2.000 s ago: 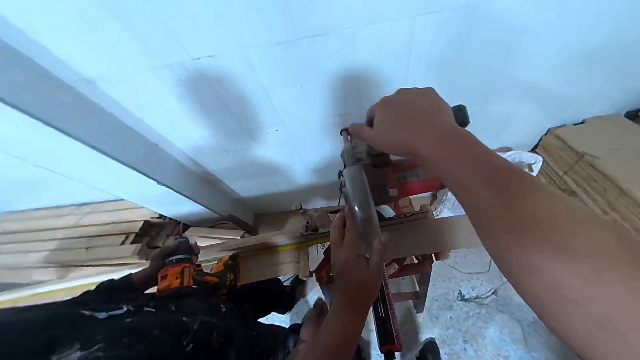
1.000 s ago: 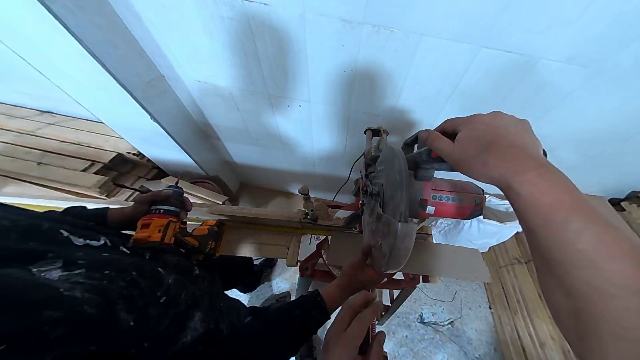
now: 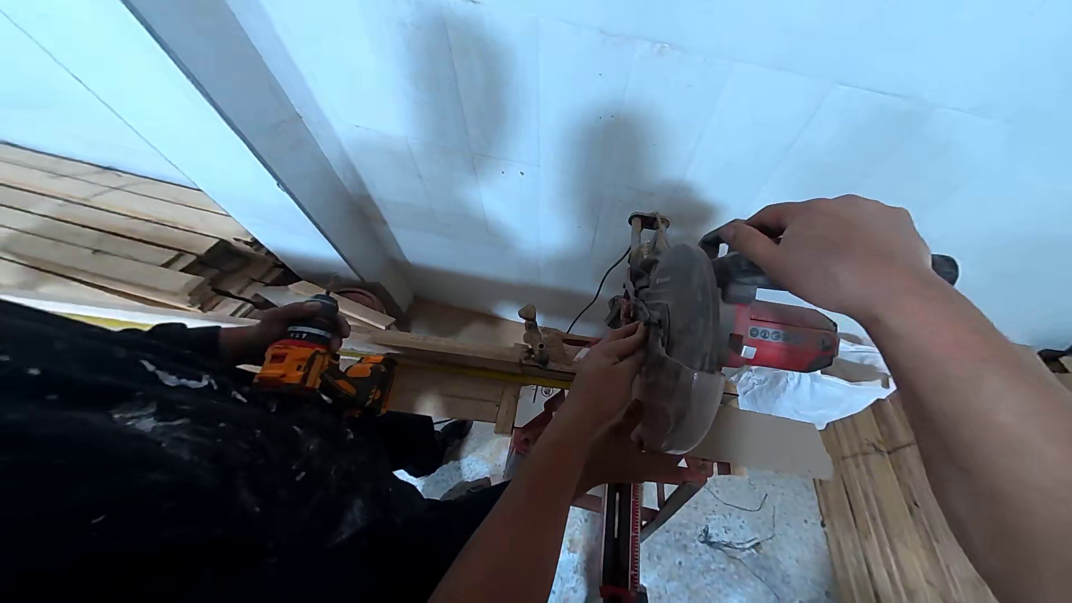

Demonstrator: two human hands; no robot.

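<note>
A red and black miter saw [image 3: 775,335] with a dusty blade guard [image 3: 682,343] stands on a red stand. My right hand [image 3: 837,251] is closed around its black handle. At the left side of the guard, my left hand [image 3: 611,368] has its fingers at the metal parts by the blade's hub; whether it grips any of them is unclear. A pale board [image 3: 770,442] lies under the saw and juts out to the right. Left of the saw, a yellow tape measure blade [image 3: 469,368] runs along a wooden board [image 3: 444,394].
At the left, a co-worker in dark, paint-stained clothes holds an orange cordless drill [image 3: 293,364]; their other hand is below the guard. Stacked boards [image 3: 100,226] lie at the far left, more planks [image 3: 896,494] at the lower right. A pale wall [image 3: 536,126] rises behind the saw.
My left hand has moved from below the guard up to its left side. My right hand stays on the handle. The co-worker's hand has come in under the guard since the earliest frame.
</note>
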